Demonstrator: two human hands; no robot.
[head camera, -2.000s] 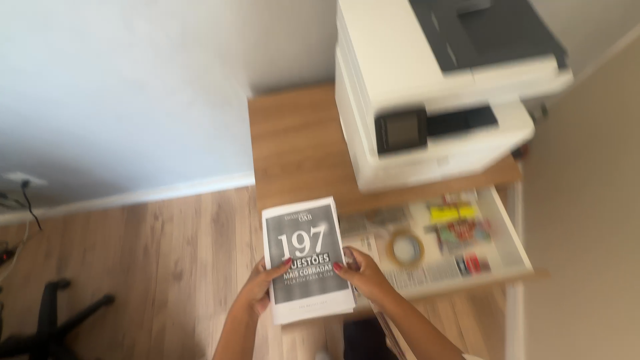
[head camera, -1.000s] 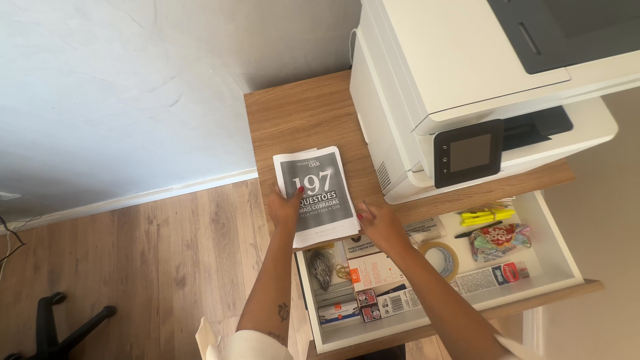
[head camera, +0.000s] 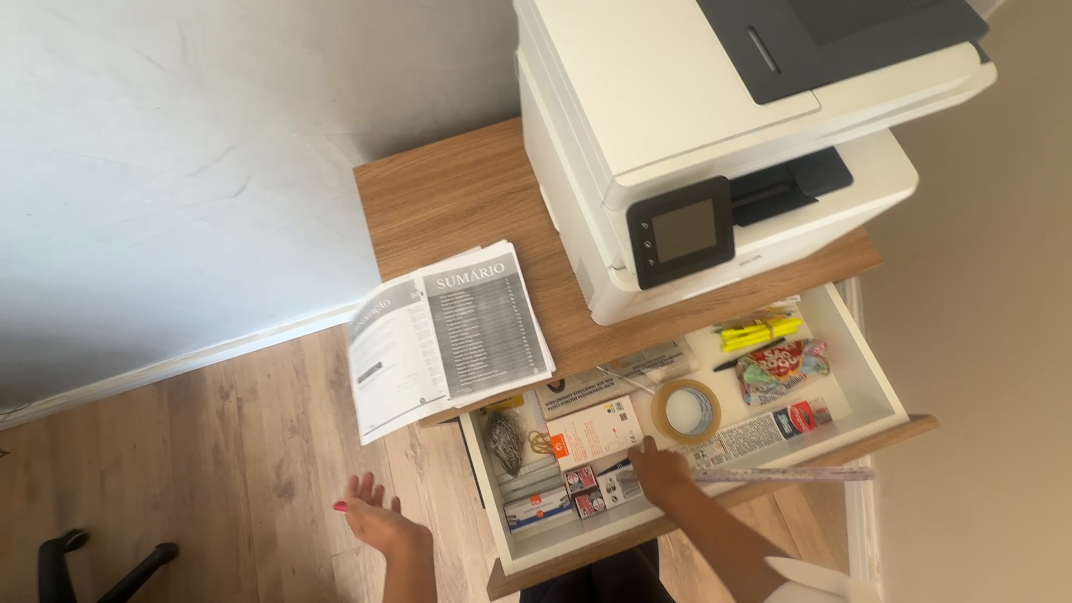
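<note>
A stapled-looking printed booklet (head camera: 486, 327) lies open on the left part of the wooden cabinet top (head camera: 444, 193), its left page hanging past the edge. My left hand (head camera: 381, 519), palm up with fingers apart, is below the booklet and holds nothing. Over the front of the pulled-out drawer (head camera: 871, 431), my right hand (head camera: 662, 473) grips a long, thin, pale speckled item (head camera: 783, 475), seen nearly edge-on; its kind is unclear. Near that hand in the drawer are a roll of tape (head camera: 685, 411) and a white and orange box (head camera: 595, 431).
A white printer (head camera: 670, 92) stands on the cabinet. The drawer also holds yellow highlighters (head camera: 760, 333), a bag of rubber bands or balloons (head camera: 780, 370), a bag of metal clips (head camera: 505, 440) and small boxes (head camera: 589, 502). Black chair legs (head camera: 63, 569) stand on the floor at lower left.
The booklet, closed between both hands before, now lies open on the cabinet. Both hands have let it go; my right hand has moved over the drawer front and now holds the thin item.
</note>
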